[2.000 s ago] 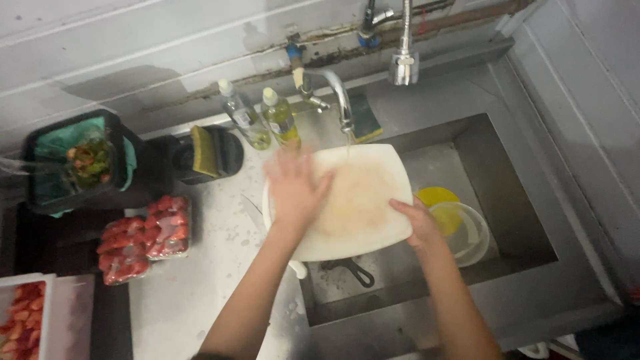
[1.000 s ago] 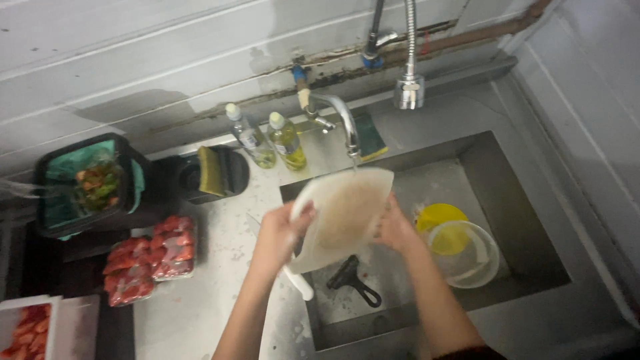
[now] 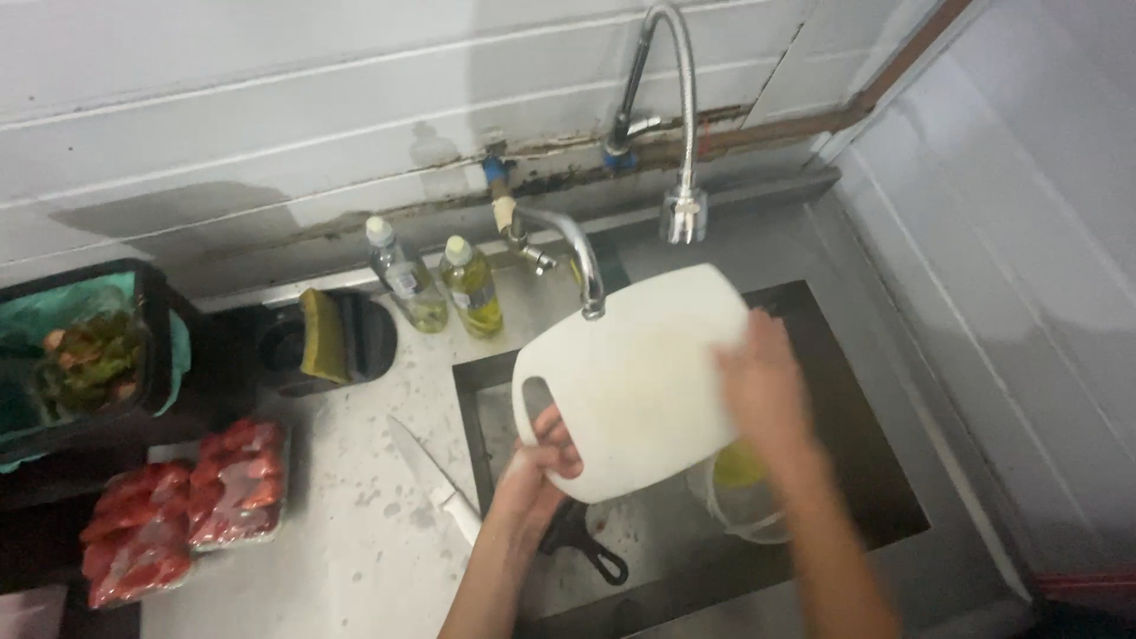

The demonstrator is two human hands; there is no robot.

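A white plastic cutting board is tilted over the sink, under the curved tap spout. My left hand grips it by the handle slot at its lower left corner. My right hand, blurred, lies at the board's right edge; whether its fingers are closed on the board I cannot tell. A knife with a white handle rests on the steel counter beside my left forearm. Below the board, in the sink, are a black-handled tool and a clear plastic bowl with something yellow by it.
Two bottles, one with pale liquid and one with yellow liquid, stand behind the counter's edge. A sponge sits in a black holder. Wrapped strawberries and a green-lined bin are at left. A flexible spray tap hangs above.
The board has turned, and its handle slot now shows at the left. My left hand has moved from the board's face to that slot. My right hand has moved up along the right edge.
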